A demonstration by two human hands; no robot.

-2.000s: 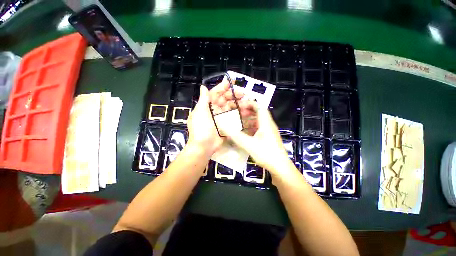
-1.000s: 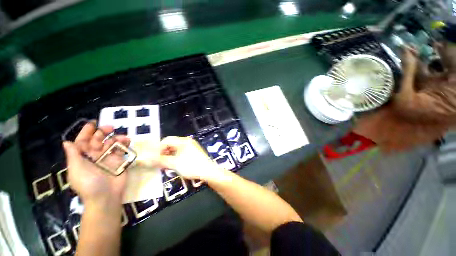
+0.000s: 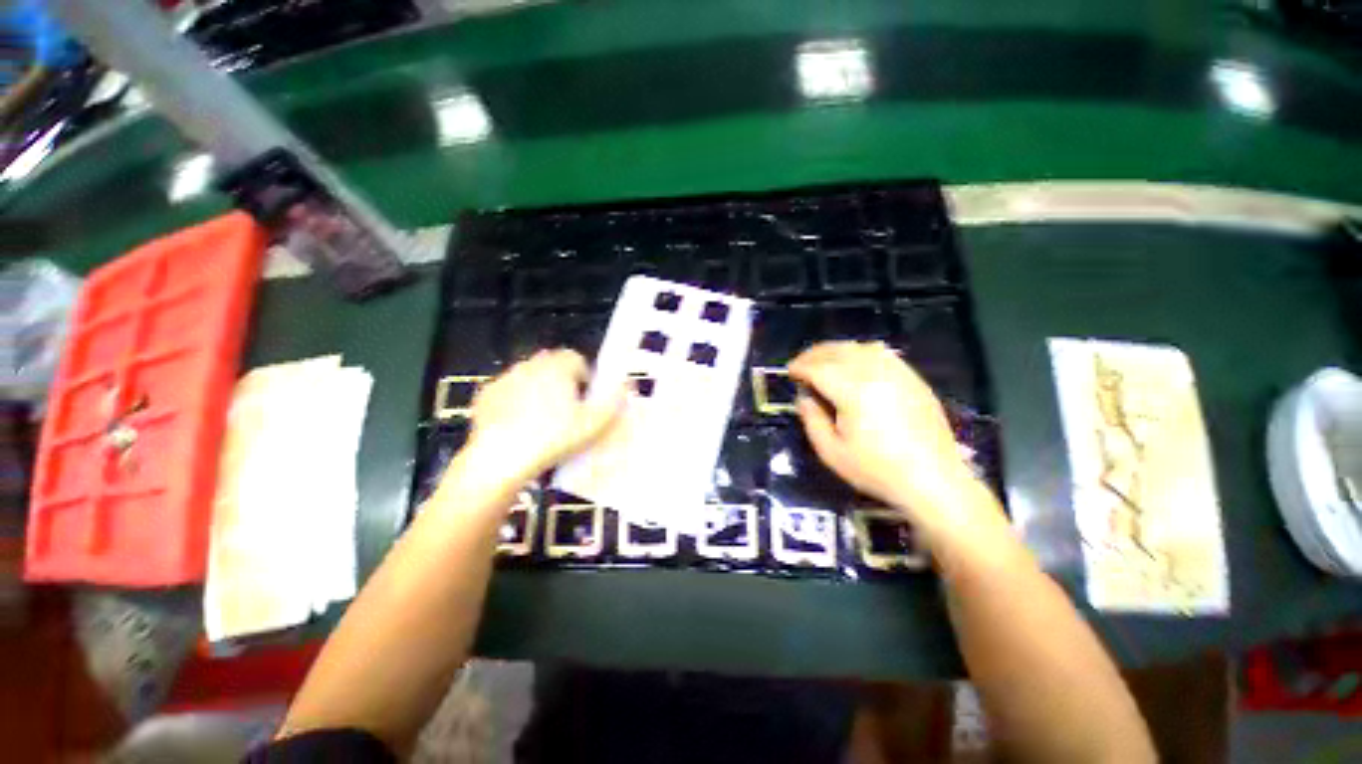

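A white release liner sheet (image 3: 675, 433) with small black pads lies tilted on the black blister tray (image 3: 515, 329). My left hand (image 3: 530, 415) is at the sheet's left edge, its thumb and fingers closed on that edge by the lowest pad. My right hand (image 3: 881, 418) is over the tray to the right, fingertips curled at the right side of a tan-outlined frame (image 3: 775, 391) in a pocket; whether they grip it is hidden. More frames with cream outlines (image 3: 572, 528) sit along the front row, under glare.
An orange-red divided tray (image 3: 142, 403) holds small bits at far left, beside an adhesive sheet stack (image 3: 291, 493). A smartphone (image 3: 317, 224) leans on a metal post behind. Waste strips lie on a pale sheet (image 3: 1143, 478) at right, near a white round fan (image 3: 1317, 470).
The view has swung back left from the fan and coworker. My left palm no longer holds the outlined frame. My hands have moved apart, left to the liner sheet, right to the tray pocket.
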